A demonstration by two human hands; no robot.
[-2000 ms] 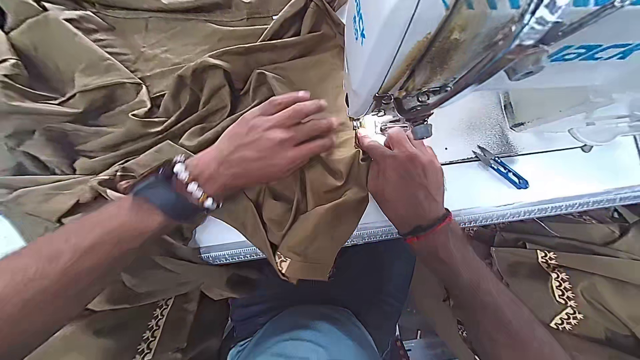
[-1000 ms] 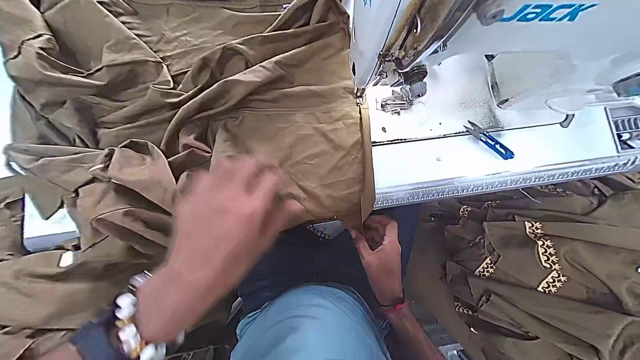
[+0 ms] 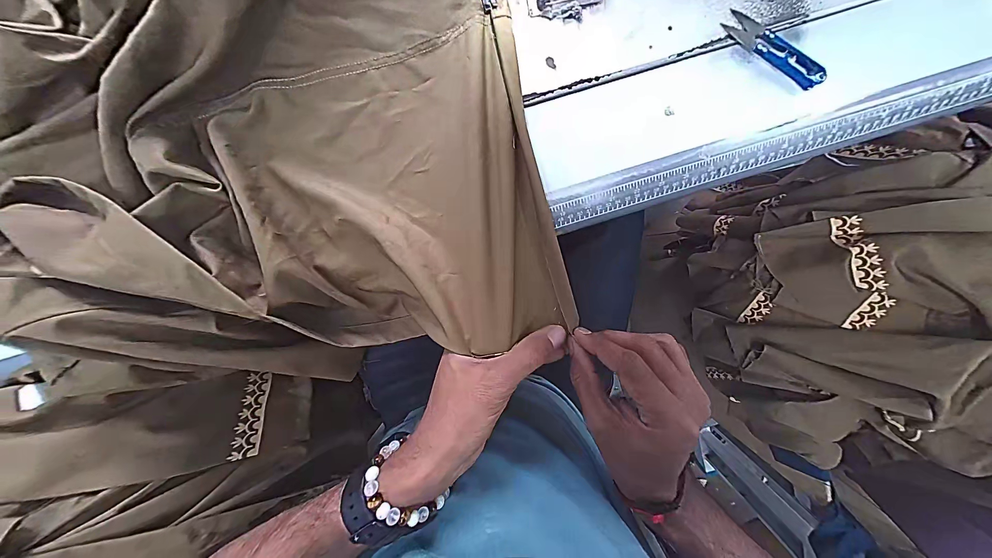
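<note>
Brown fabric (image 3: 372,178) stretches from the sewing machine's needle area (image 3: 490,6) at the top down toward my lap, with a folded edge along its right side. My left hand (image 3: 473,403), wearing a beaded bracelet and a dark band, grips the lower edge, its thumb on top and its fingers hidden under the cloth. Close beside that thumb, my right hand (image 3: 643,395) pinches the lower right corner of the folded edge between thumb and forefinger. Most of the machine is out of view.
Blue thread snips (image 3: 790,60) lie on the white sewing table (image 3: 620,139), which has a ruler strip (image 3: 744,151) along its front edge. More brown cloth with cream embroidery (image 3: 868,267) hangs at the right. Another embroidered piece (image 3: 252,418) lies at the lower left.
My right hand has come down from beside the needle to the fabric's lower corner. My left hand has moved from on top of the cloth to its lower edge. The view has shifted closer.
</note>
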